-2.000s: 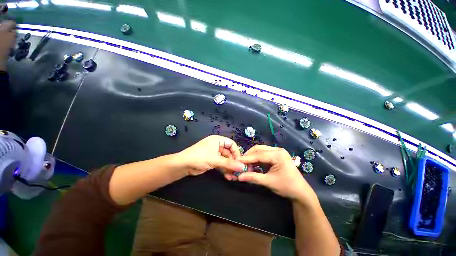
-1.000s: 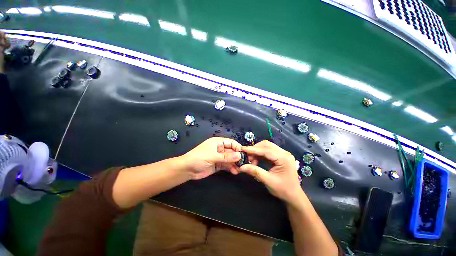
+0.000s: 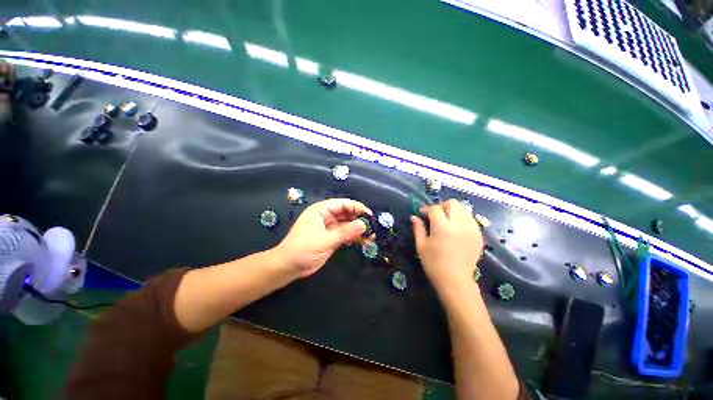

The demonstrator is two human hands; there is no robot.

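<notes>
My left hand (image 3: 320, 237) holds a small round unit (image 3: 364, 224) between thumb and fingertips, low over the black mat. My right hand (image 3: 447, 242) is to its right, fingers pointing down at the mat among small black fittings; whether it pinches anything is hidden. Round green-silver units lie on the mat around the hands, one (image 3: 385, 219) between them, one (image 3: 399, 280) below and one (image 3: 268, 218) to the left. A thin green piece (image 3: 414, 203) lies by the right fingertips.
A green conveyor belt (image 3: 258, 86) with spaced units runs behind a white rail. A blue bin (image 3: 643, 328) of black bits and a black phone-like rectangle (image 3: 577, 344) are at right. A fan (image 3: 39, 262) is lower left. Dark units (image 3: 100, 129) and another person's hand (image 3: 6, 78) are upper left.
My hands have moved apart; the right has gone right and up to the mat. A unit now shows below and between them. Belt units have shifted left.
</notes>
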